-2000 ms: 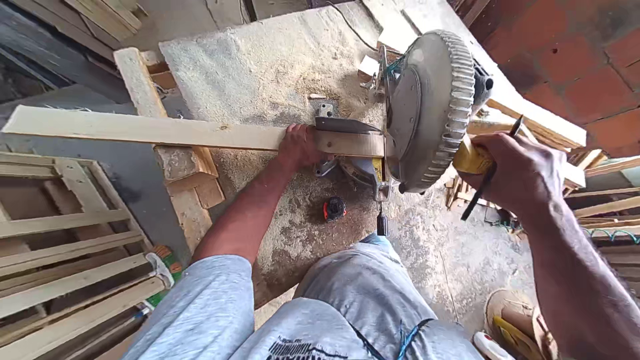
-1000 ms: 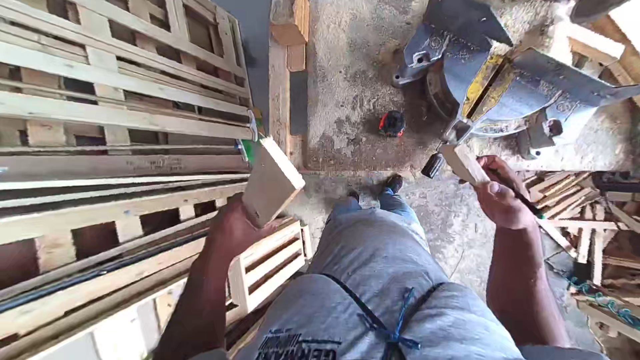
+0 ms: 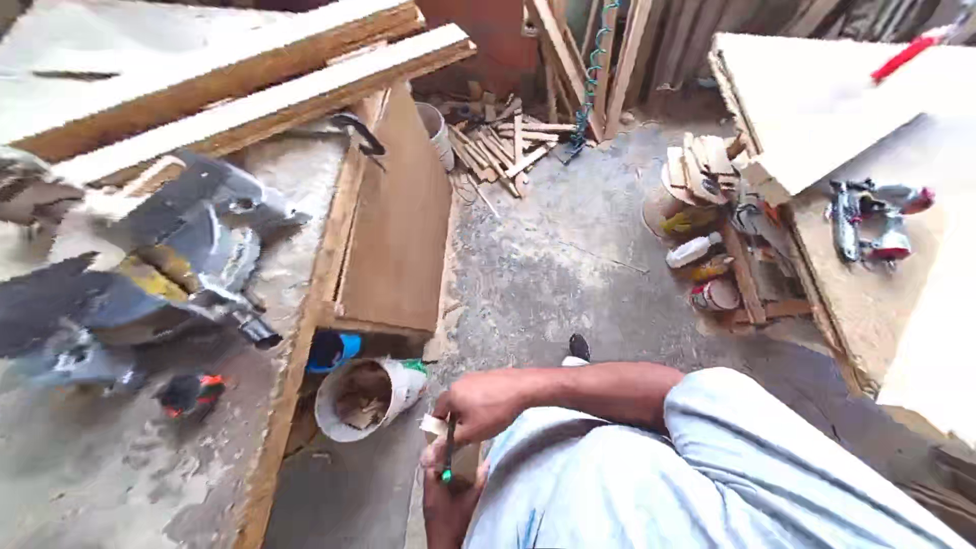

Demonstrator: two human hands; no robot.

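My right hand [image 3: 484,404] reaches across in front of my shirt and grips a dark pen or marker [image 3: 448,454] with a green end. A small pale wood piece [image 3: 435,425] sticks out at its fingers. Just below, my left hand [image 3: 450,496] is closed around wood, partly hidden between the two hands. Which hand bears each wood piece is hard to tell. To the left, the miter saw [image 3: 175,267] sits on the workbench [image 3: 293,381], its parts blurred. A black and red round object [image 3: 191,394] lies near the saw, touched by neither hand.
A white bucket [image 3: 328,404] and a blue container [image 3: 351,347] stand beside the bench. Long boards [image 3: 290,99] lie over its far end. Wood offcuts [image 3: 511,149] are heaped on the floor [image 3: 549,282]. At right, a table [image 3: 854,320] carries a power tool [image 3: 869,221], beside shelved bottles [image 3: 694,250].
The view has swung far to the right. My hands, apart with a wood piece in each one second ago, are now close together before my body. Earlier, my left hand held a long board at the saw.
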